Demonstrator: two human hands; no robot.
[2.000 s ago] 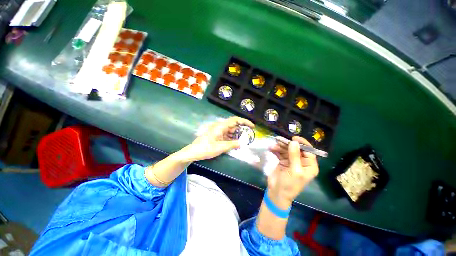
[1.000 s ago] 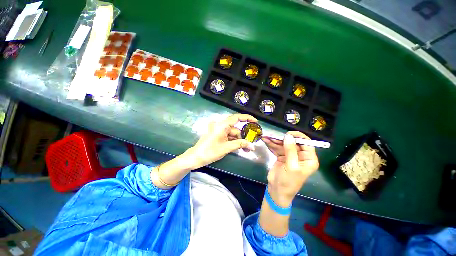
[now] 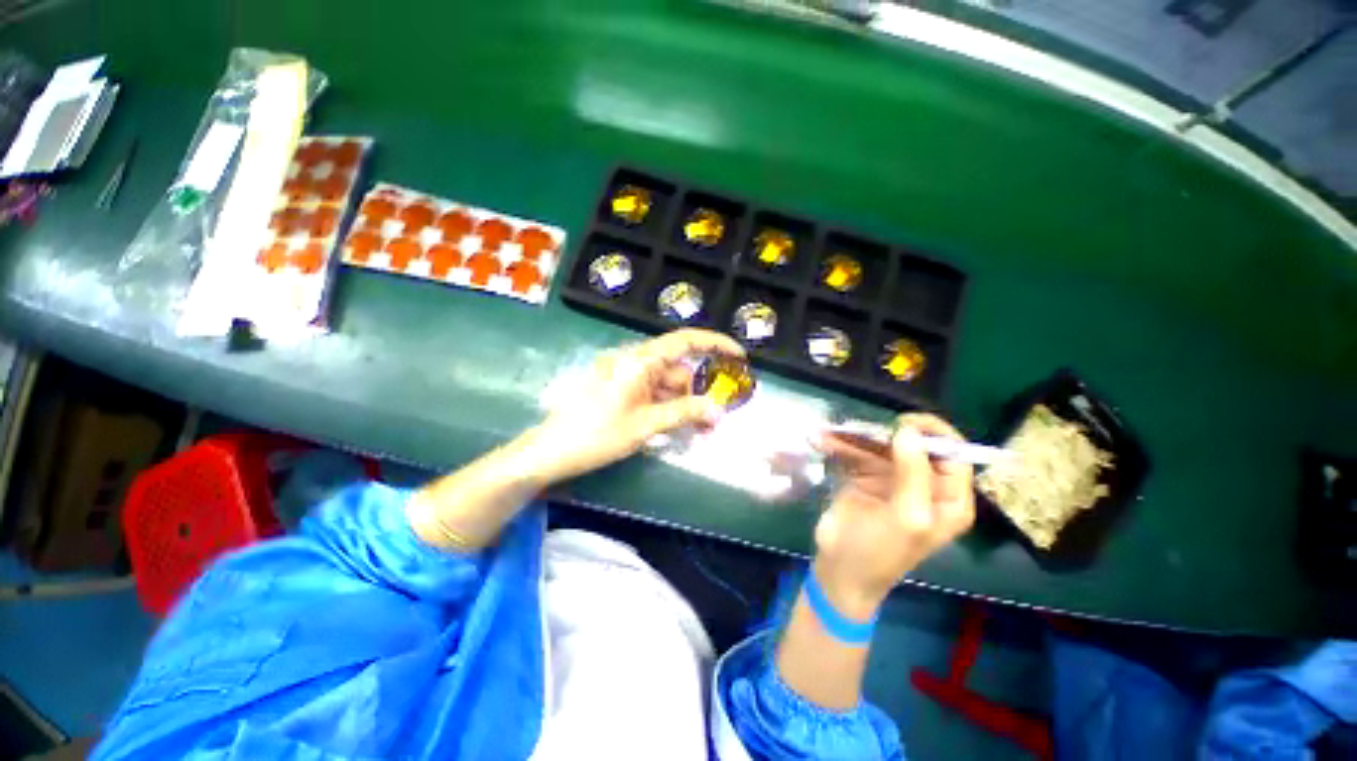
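Observation:
My left hand holds a dark round electronic unit with a yellow patch facing up. My right hand holds pale tweezers, apart from the unit, to its right. A shiny clear carrier sheet lies flat between the hands at the bench edge. The black component tray is just beyond the hands. Its far row holds several units with yellow patches and a bare pocket at the right end. Its near row holds several units with white pieces and one yellow unit at the right.
A black scrap box heaped with cream bits stands right of my right hand. Orange die-cut sheets lie left of the tray, with a clear plastic bag and long pale strip farther left. A red stool stands below.
The held unit shows yellow where it looked white two seconds ago. My right hand and tweezers have moved right, away from the unit. The whole view has shifted somewhat.

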